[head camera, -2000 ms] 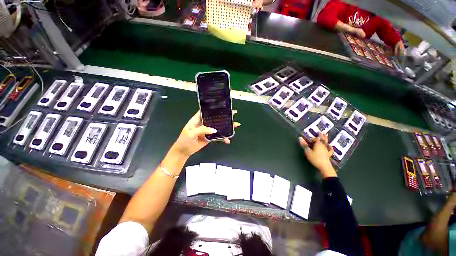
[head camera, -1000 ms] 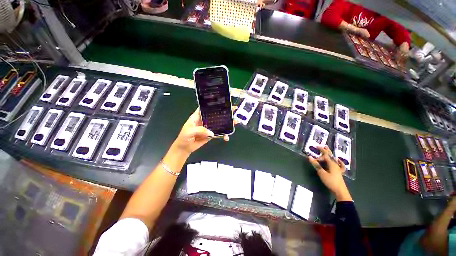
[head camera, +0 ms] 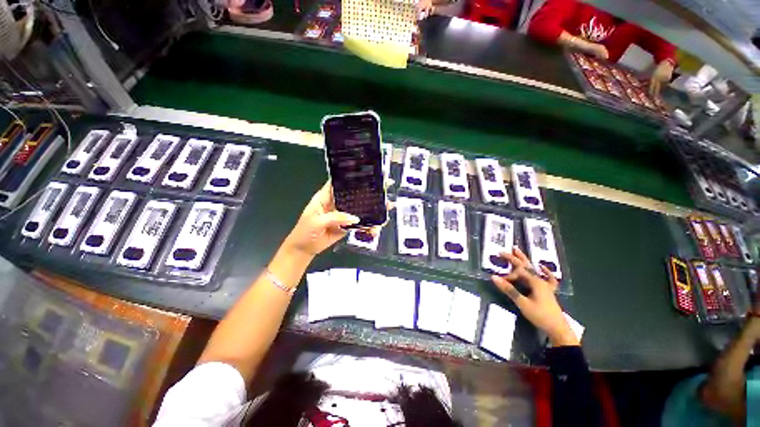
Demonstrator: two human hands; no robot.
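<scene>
My left hand (head camera: 321, 223) holds an upright smartphone (head camera: 356, 171) with a black glass screen showing text. A clear blister tray (head camera: 563, 265) lies on the dark green bench, with two rows of keypad phones back side up, such as this phone back (head camera: 452, 230). The smartphone hides part of the tray's left end. My right hand (head camera: 533, 292) rests at the tray's near right edge, fingers spread over the lower ends of two phone backs; it grips nothing that I can see.
Another tray of phone backs (head camera: 150, 233) lies at left. Blank white slips (head camera: 387, 302) line the near bench edge. Red keypad phones (head camera: 682, 285) lie at right. A green belt (head camera: 275, 97) with a pale rail runs behind. A person in red (head camera: 596, 33) sits opposite.
The right tray has turned from a slant on the belt rail to nearly square on the bench, shifting left and nearer. My right hand stayed at its near right end. The smartphone is still held up.
</scene>
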